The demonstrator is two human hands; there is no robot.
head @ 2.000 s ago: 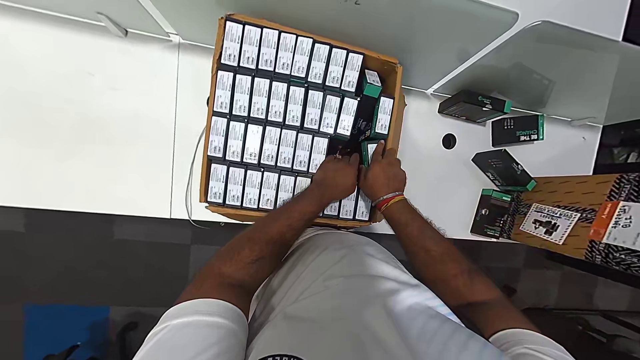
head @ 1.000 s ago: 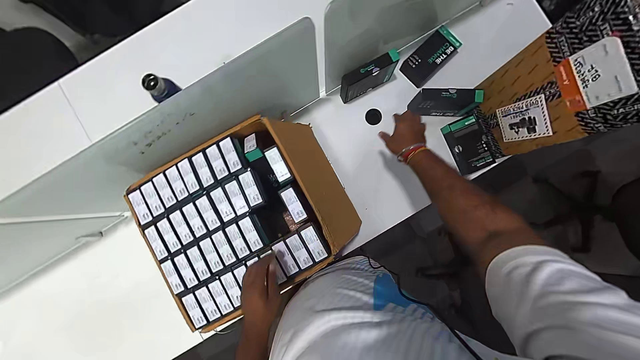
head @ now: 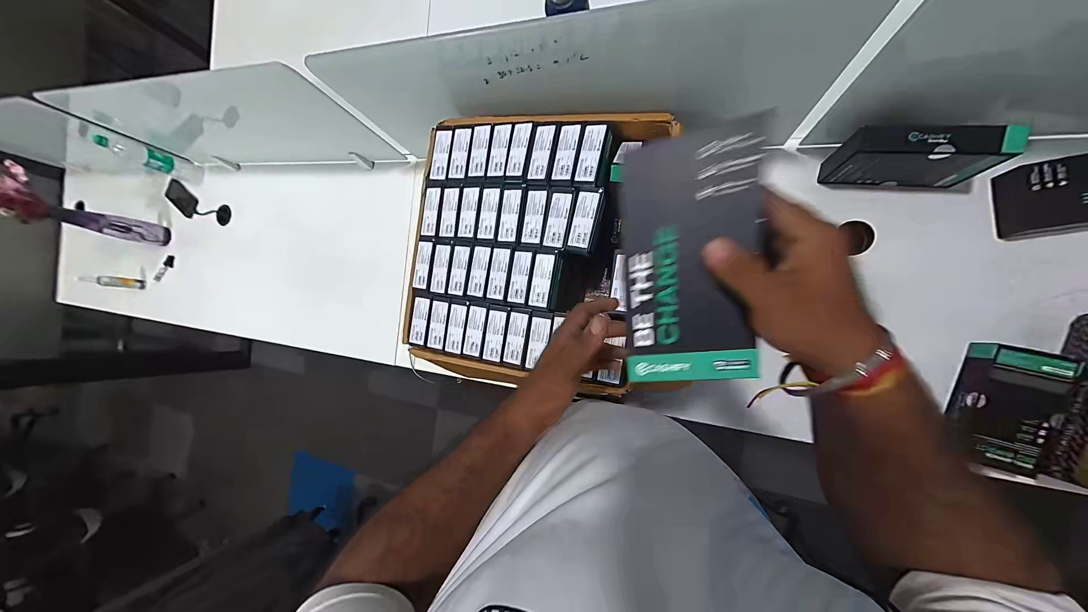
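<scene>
My right hand (head: 799,272) grips a flat black box with green trim (head: 693,255), its thumb on the printed face, slightly blurred. The box hangs over the right end of an open cardboard carton (head: 476,367) and hides part of it. Upright in the carton stand several rows of black boxes with white labels on their ends (head: 533,217). My left hand (head: 586,336) reaches over the carton's near right part, fingers spread and touching or close to the boxes there; whether it holds one is not clear. Dark gaps show between boxes near its fingers.
More black and green boxes lie on the white desk (head: 306,263) at the right, one near the glass partition (head: 595,68), another (head: 1011,408) by the desk's front edge. A round cable hole (head: 857,236) is behind my right hand. Small items and a bottle lie far left.
My right hand, empty-looking over the desk one second ago, now holds a black box by the carton. One of the loose boxes has left the desk's right side. The view has turned.
</scene>
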